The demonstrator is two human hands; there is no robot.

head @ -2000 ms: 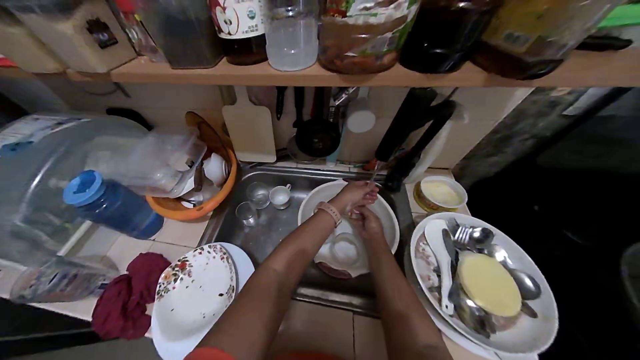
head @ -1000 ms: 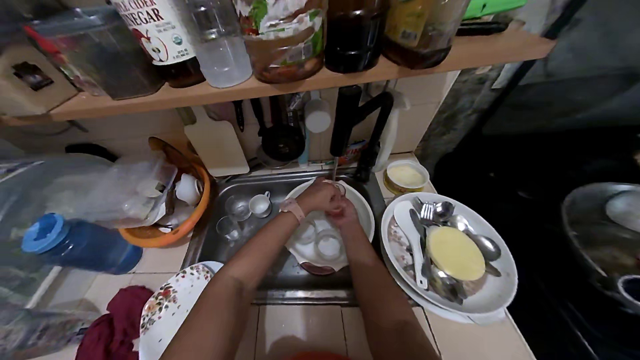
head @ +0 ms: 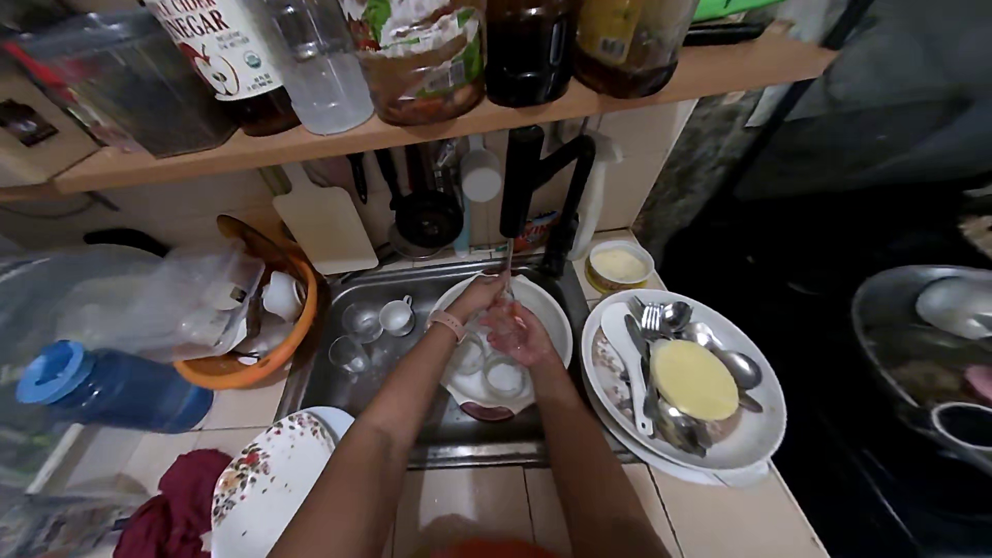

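Both hands are over a white bowl (head: 550, 310) in the steel sink, under a thin stream of water from the black faucet (head: 521, 182). My left hand (head: 479, 294), a pink band on its wrist, is at the stream; its fingers are partly hidden. My right hand (head: 518, 329) is palm up with its fingers apart, wet and holding nothing visible. Beneath the hands, glass cups (head: 504, 376) sit in the white bowl. Left of it in the sink stand a small white cup (head: 397, 316) and clear glasses (head: 349, 354).
Right of the sink, a stack of plates (head: 763, 418) holds spoons, a fork and a yellow oval lid (head: 694, 380). A small tub (head: 620, 265) stands behind it. At left are an orange basket (head: 240, 376), blue pitcher (head: 132, 387), floral plate (head: 263, 480) and maroon cloth (head: 182, 496). A shelf (head: 434, 128) overhangs the sink.
My hands were close together at the stream; now my right hand is lower, its palm turned up and fingers spread. The view has shifted.
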